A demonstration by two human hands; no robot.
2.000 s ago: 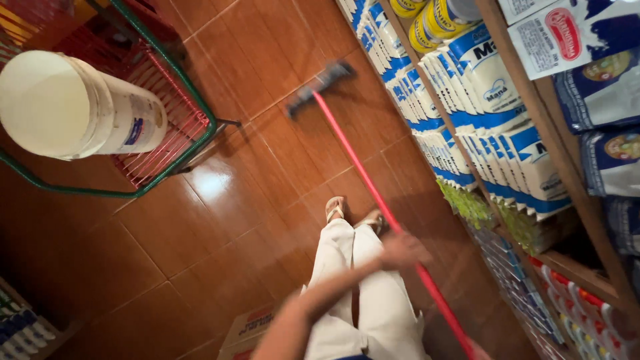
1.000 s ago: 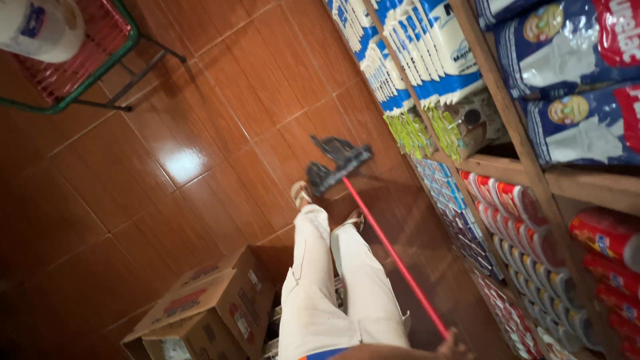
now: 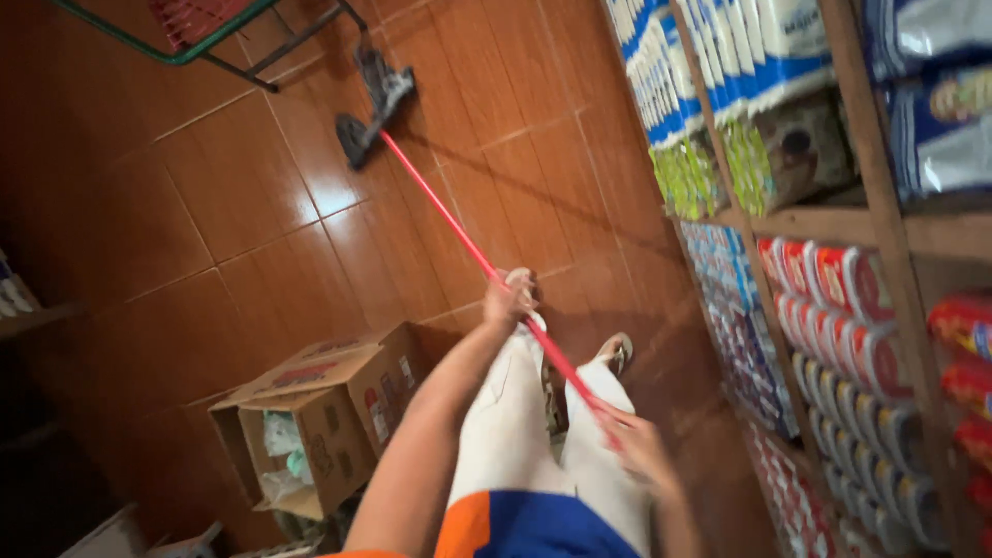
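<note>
A long pole with a red handle (image 3: 443, 213) runs from my hands up to a head wrapped in a dark grey cloth (image 3: 380, 101), which lies on the brown tiled floor beside a metal stand leg. My left hand (image 3: 511, 296) is closed around the middle of the pole. Lower down, near the pole's end, my right hand (image 3: 626, 440) grips it too, slightly blurred. Below the pole are my light trousers (image 3: 504, 411) and sandalled feet.
An open cardboard box (image 3: 333, 387) with plastic bags inside stands at the lower left. Wooden shelves (image 3: 883, 170) packed with bags and tubs run along the right. A red rack with a green frame (image 3: 186, 54) stands at the upper left.
The pole's cloth-wrapped head has moved away from my feet, towards the rack. My left hand, now plainly on the middle of the pole, was not clearly visible there a second ago.
</note>
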